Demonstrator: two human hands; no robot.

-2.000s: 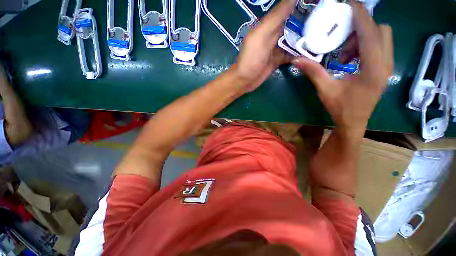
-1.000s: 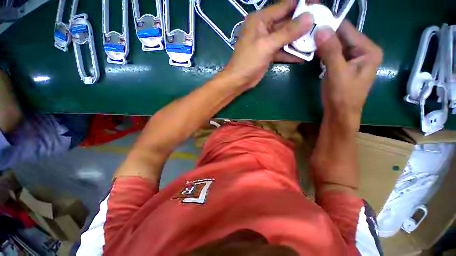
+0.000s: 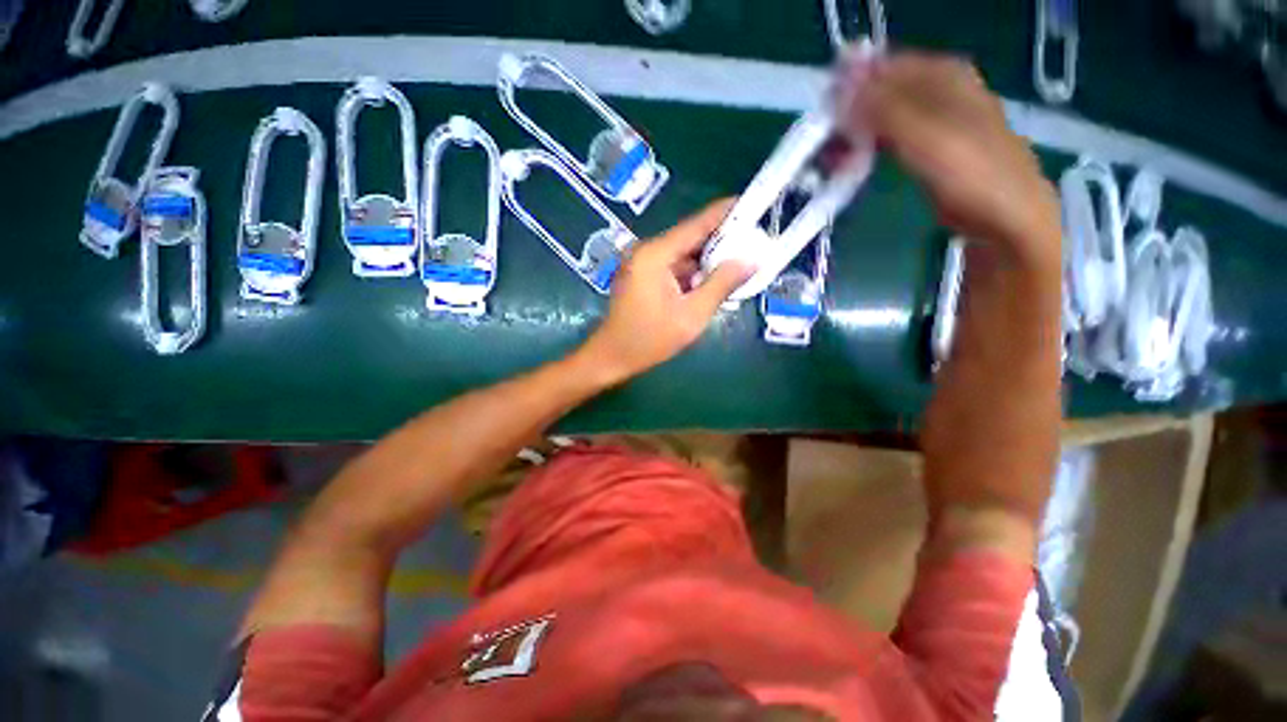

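Note:
My left hand (image 3: 675, 294) grips the round end of a white looped product (image 3: 788, 184) above the green surface. My right hand (image 3: 925, 120) is blurred at the far end of the same loop, its fingers around it. The loop slants from lower left to upper right; whether it carries a blue band cannot be told. A blue-marked unit (image 3: 795, 308) lies on the surface just beyond and below the held loop, partly hidden by it.
Several blue-marked units (image 3: 459, 268) lie in a row at left. Plain white units (image 3: 1160, 317) are piled at right. A pale strip (image 3: 424, 59) crosses the green surface (image 3: 565, 395), with more loops beyond. A cardboard box (image 3: 861, 529) stands below the edge.
The view has shifted, showing more of the far surface. My right hand has moved from the round end to the loop's far end. My left hand still holds the body.

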